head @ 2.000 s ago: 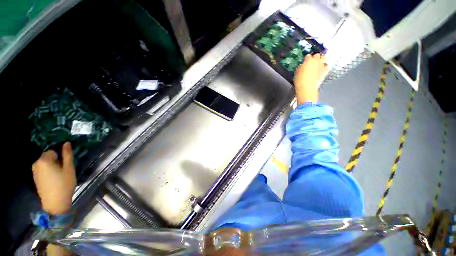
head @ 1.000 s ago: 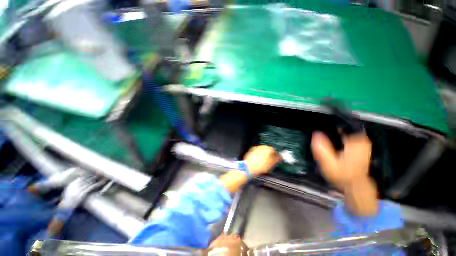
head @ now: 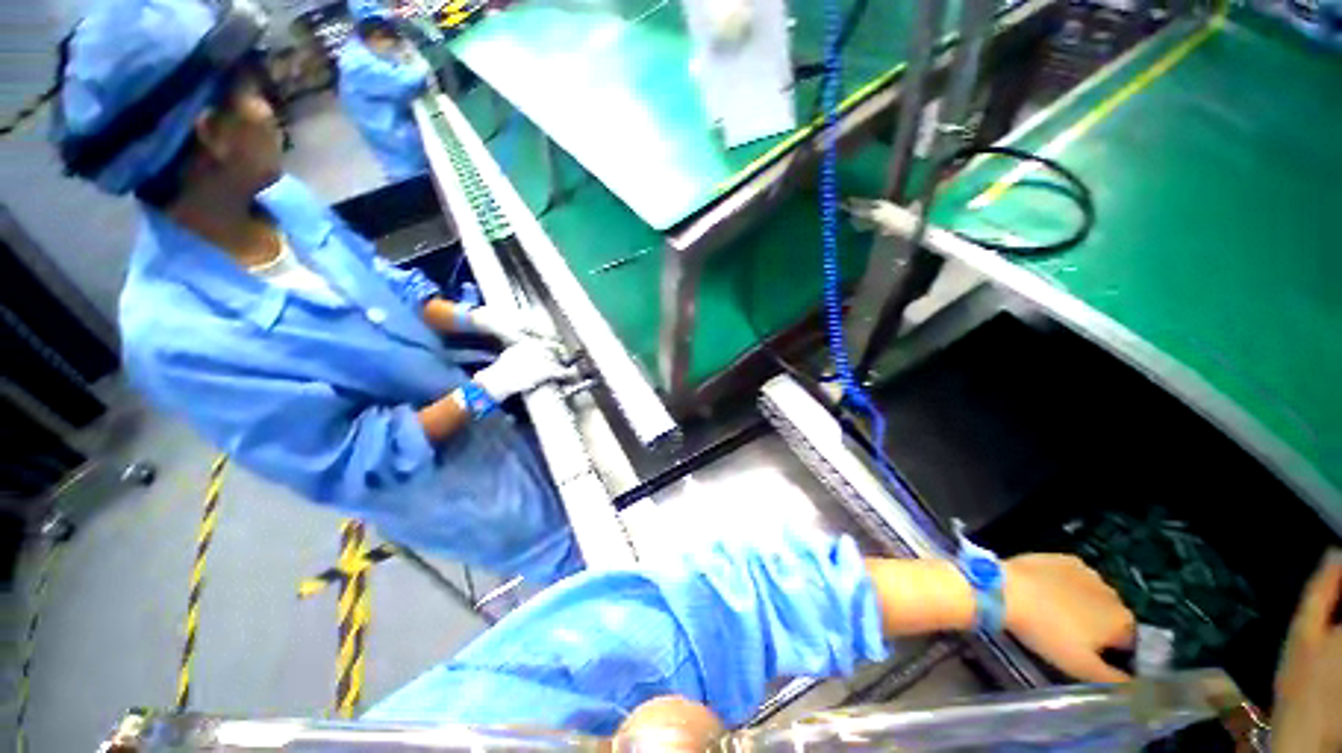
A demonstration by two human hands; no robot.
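Finger-sized green pieces [head: 1170, 566] lie heaped in a black parts bin at the lower right. My left hand [head: 1057, 606], with a blue strap on its wrist, reaches over the near left side of the heap. Its fingertips are low beside a white label [head: 1155, 647], and I cannot tell whether they hold anything. My right hand [head: 1310, 677] is cut off by the right edge, to the right of the bin; its grip does not show.
A coworker [head: 295, 353] in blue with white gloves stands at the conveyor rail [head: 589, 338] on the left. Another person [head: 380, 91] is farther back. A coiled blue cord [head: 833, 221] hangs near a metal post. A green bench [head: 1177, 236] overhangs the bin.
The view has swung left, bringing the coworker and rails into sight. The heap and both hands now appear farther right, with my right hand partly out of the picture.
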